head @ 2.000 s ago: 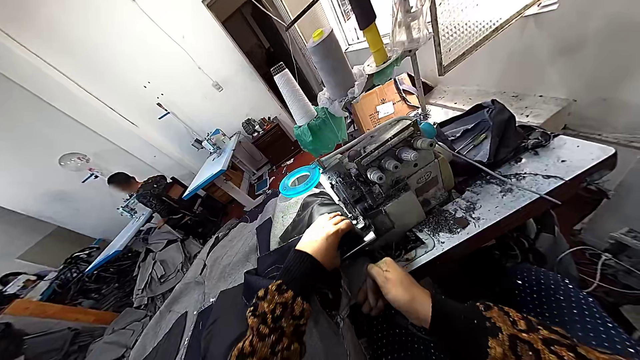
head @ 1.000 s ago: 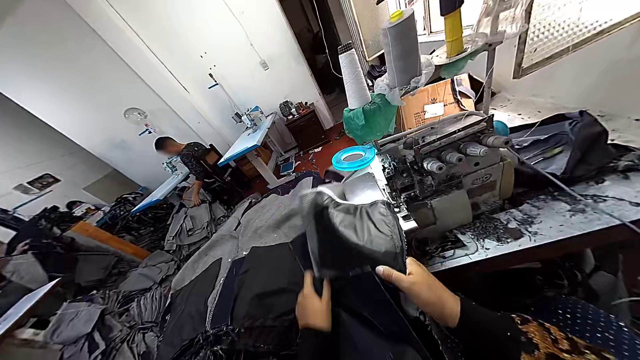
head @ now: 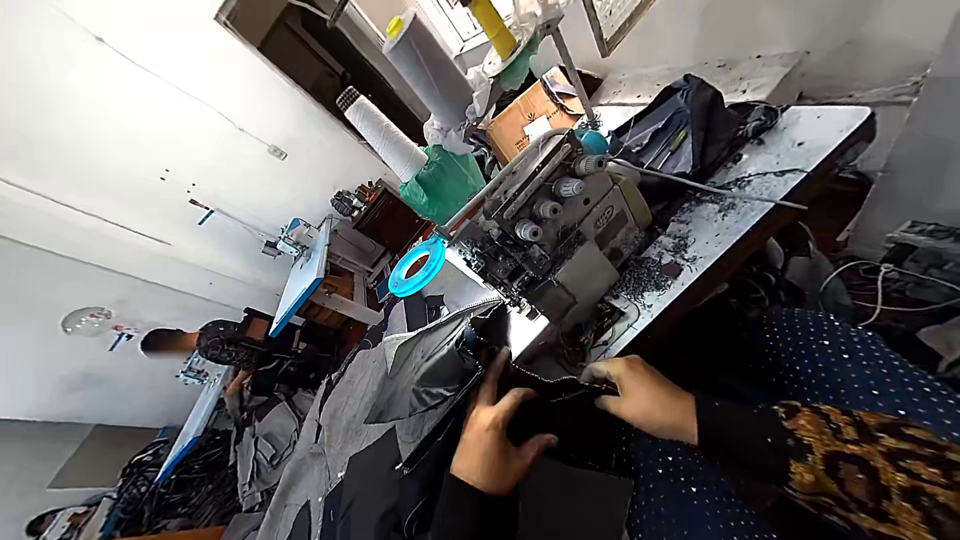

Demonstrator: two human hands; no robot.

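An overlock sewing machine (head: 559, 232) stands on the worktable, dusted with dark lint. Dark and grey denim cloth (head: 420, 375) lies in front of it, one stitched edge running up to the presser foot area. My left hand (head: 499, 431) rests on the dark cloth below the machine, fingers spread, index finger pointing at the fabric near the needle. To its right, my right hand (head: 645, 397) pinches the overlocked edge of the dark cloth between thumb and fingers. A blue plastic ring (head: 417, 268) sits at the machine's left side.
Thread cones (head: 386, 135) with green plastic stand behind the machine, beside a cardboard box (head: 529, 120). Dark cloth and lint lie on the white tabletop (head: 810, 142) at right. Another person (head: 225, 345) sits at a sewing table at far left, near piled cloth.
The cloth piece raised in front of the machine one second ago now lies lower, beside the presser foot. My left hand has come up onto the fabric with fingers spread. The view has tilted.
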